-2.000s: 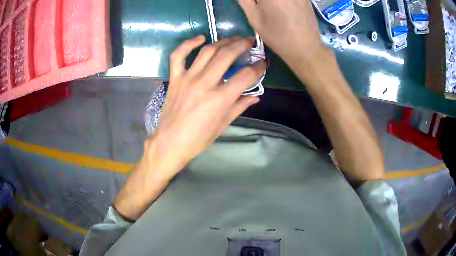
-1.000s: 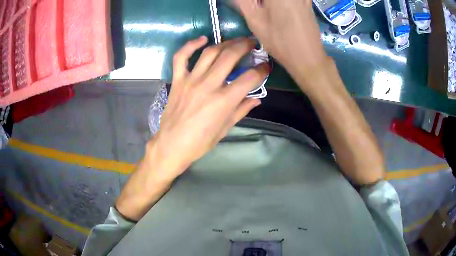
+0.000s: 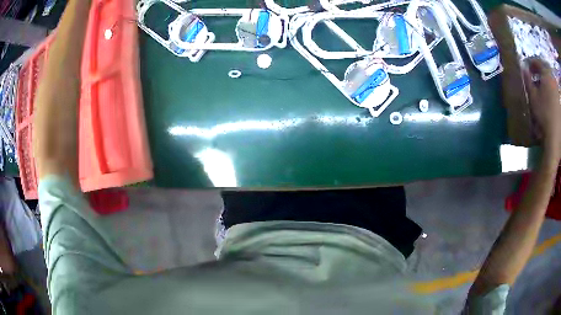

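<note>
My right hand (image 3: 542, 92) reaches into the small-parts box (image 3: 515, 80) at the far right. Its fingertips are among white pieces, and whether they grip one cannot be told. My left forearm stretches up over the salmon-red parts tray (image 3: 114, 117) at the left; the hand is cut off by the top edge. Several white loop frames with round bases lie across the back of the green bench. One has a blue battery (image 3: 370, 87) across its base, with a pale tab beyond it. Some frames overlap.
A white ring (image 3: 396, 118) and a small white part (image 3: 424, 105) lie at the right of the bench (image 3: 277, 154). Another ring (image 3: 234, 74) and a round white disc (image 3: 264, 60) lie further left. A second ribbed red tray section (image 3: 26, 141) is at the far left.
The view has shifted, showing more bench. Both hands have left the frame they were working on and moved apart, the right into the box, the left up over the tray and out of view.
</note>
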